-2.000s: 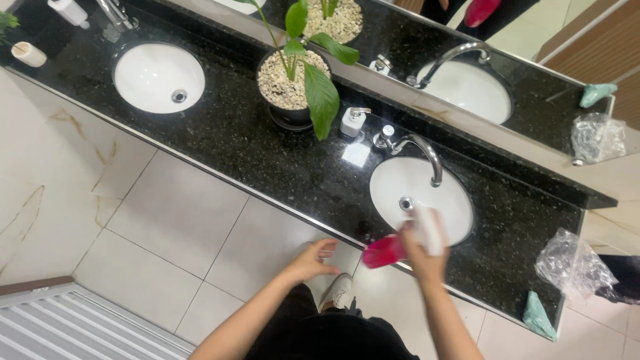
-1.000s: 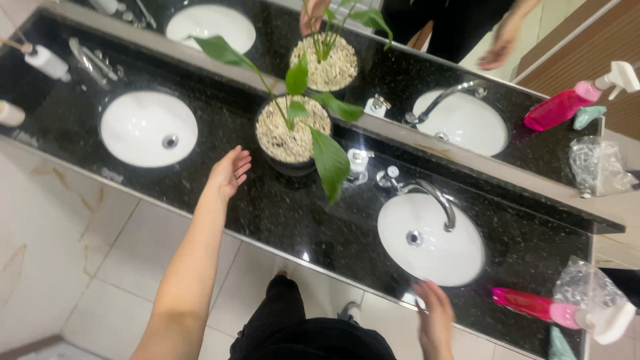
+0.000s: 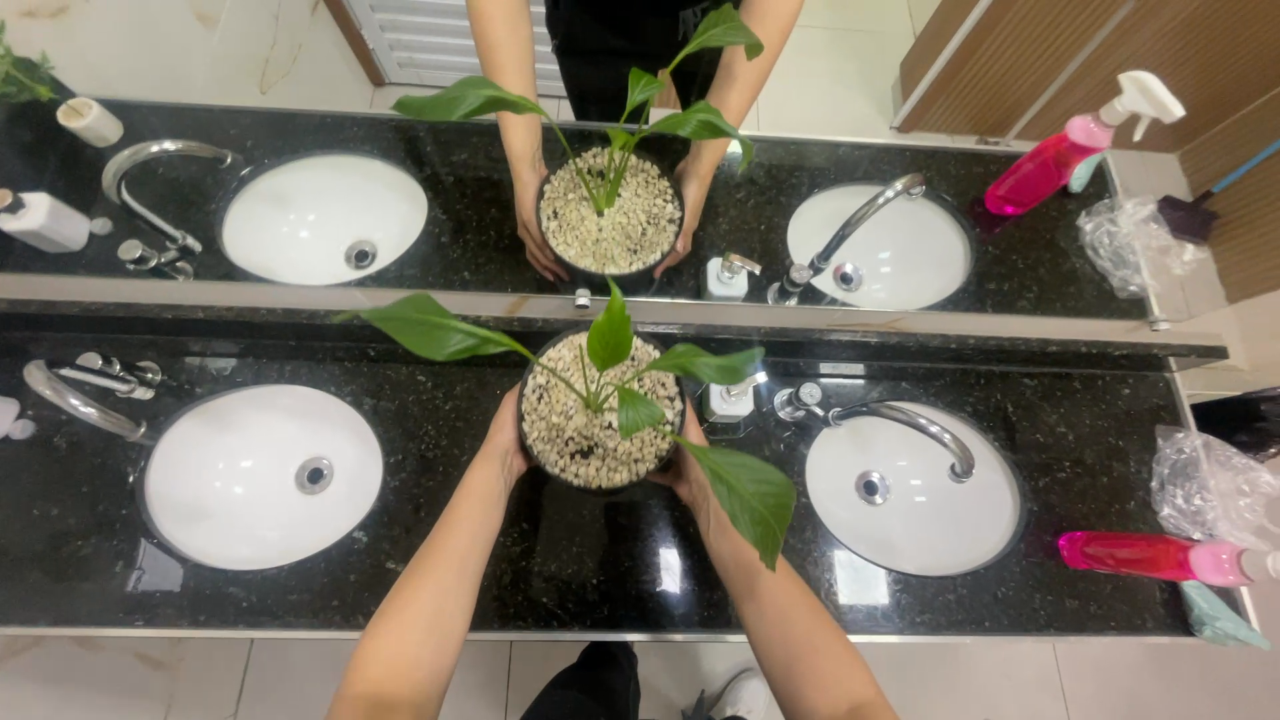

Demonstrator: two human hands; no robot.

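Both my hands are around a dark round pot of pale pebbles with a green leafy plant, one at each side. My left hand presses its left wall, fingers mostly hidden behind the pot. At the right wall is my right hand, partly covered by a leaf. The pot is upright over the black granite countertop; whether its base touches the stone cannot be told. A white soap dispenser stands just right of the pot. The mirror reflects the plant and both hands.
A white sink with a chrome faucet lies left, another sink with a curved faucet right. At the right end are a pink spray bottle, a crumpled clear plastic bag and a green cloth.
Two seconds ago my right hand held the pink spray bottle; one second ago the bottle stood at the counter's right end. Since then both hands have come to the pot and taken hold of it.
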